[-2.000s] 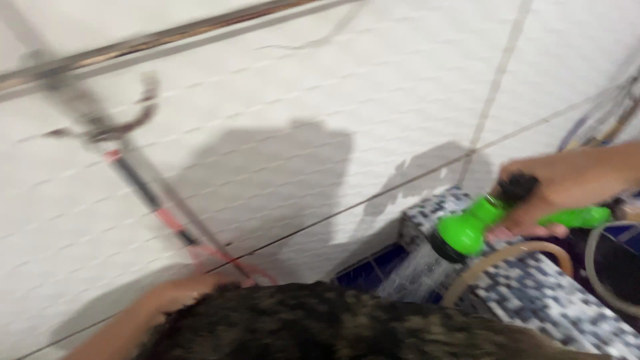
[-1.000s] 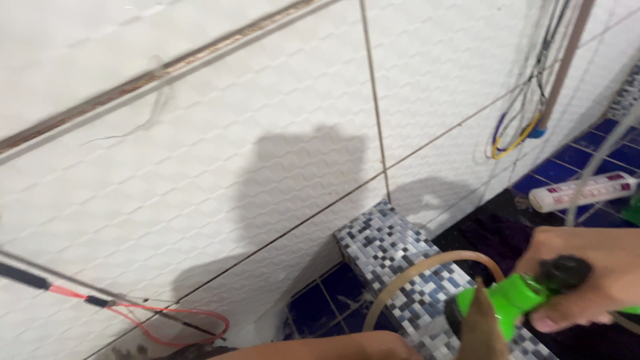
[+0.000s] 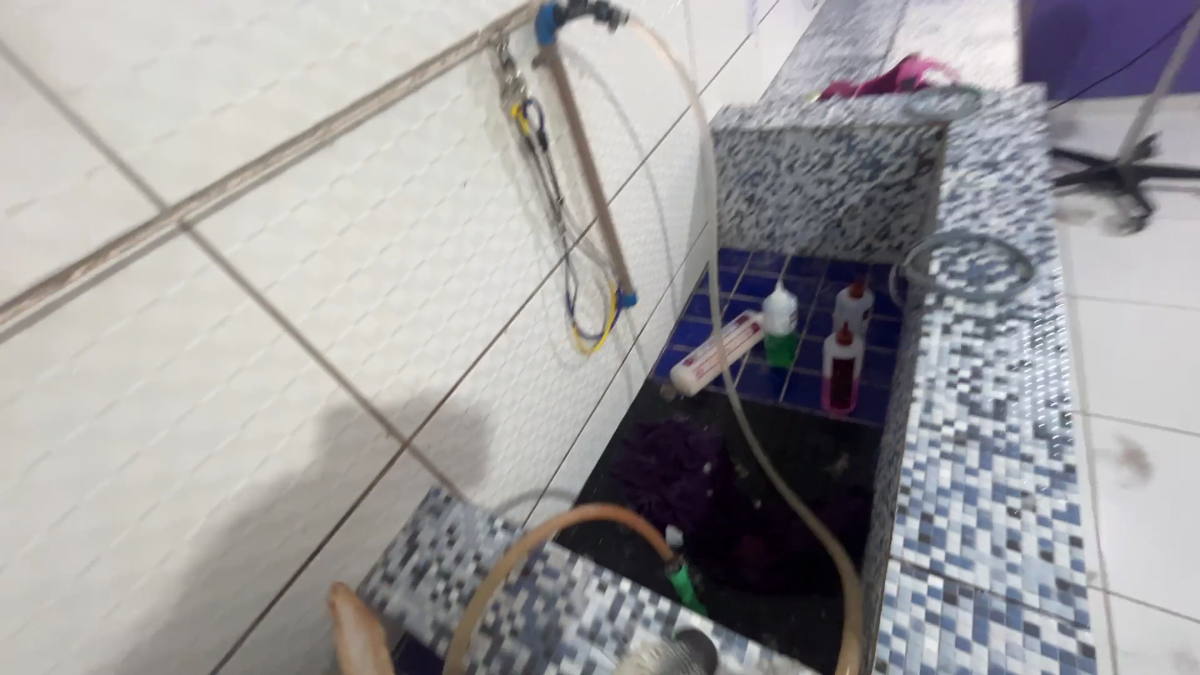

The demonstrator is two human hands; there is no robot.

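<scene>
Neither of my hands can be made out. A tan, tapered shape [image 3: 358,630] rises at the lower left edge; whether it is skin or part of an animal I cannot tell. Beside it a tan hose [image 3: 539,539] arches over the mosaic-tiled ledge [image 3: 445,544], and its far end meets a green fitting [image 3: 687,586] over the dark basin floor. At the bottom edge is a blurred grey and black object [image 3: 670,653]. A pale hose [image 3: 712,234] hangs from the tap fittings [image 3: 586,11] and curves down through the basin.
Several plastic bottles, one with green liquid [image 3: 780,328] and one with red [image 3: 843,370], stand on blue tiles near a lying white bottle [image 3: 717,354]. Looped leads [image 3: 591,328] hang on the white wall. The mosaic rim [image 3: 994,422] runs along the right.
The view has swung right along the basin. The hand on the green spray nozzle, seen at the right in both earlier frames, is out of sight. The other arm and dark fur seen earlier are too.
</scene>
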